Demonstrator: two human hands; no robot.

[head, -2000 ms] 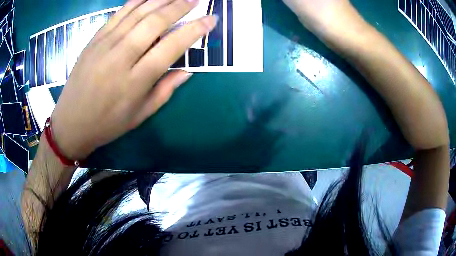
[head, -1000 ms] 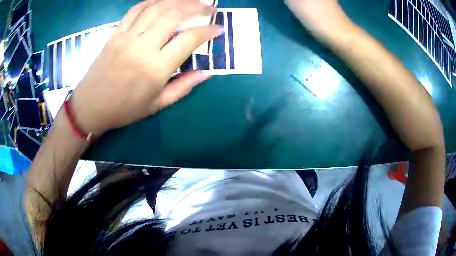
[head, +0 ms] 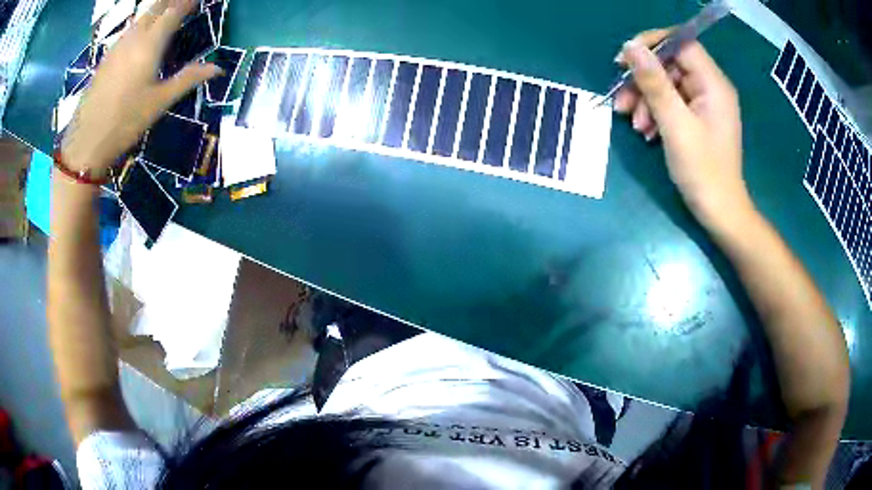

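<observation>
The adhesive strip sheet (head: 449, 110), white with a row of black bars, lies across the green mat. My right hand (head: 674, 105) holds silver tweezers (head: 674, 40) above the sheet's blank right end, tips pointing down-left near it. My left hand (head: 124, 91) is over the module pile (head: 172, 144) at the left, fingers spread; the far fingertips reach the picture's top edge, and whether they touch a module cannot be told. A white-backed module (head: 247, 156) with a gold-orange tab lies beside the sheet's left end.
Spare adhesive sheets (head: 837, 177) lie at the mat's far right. Below the left bench edge is a cardboard box (head: 272, 321) with crumpled white film (head: 182, 287). The bench's white front edge (head: 325, 288) runs slantwise in front of my body.
My left hand has moved left from the sheet to the pile. My right hand and the tweezers have come into view. The view has turned, and the strip sheet now shows uncovered.
</observation>
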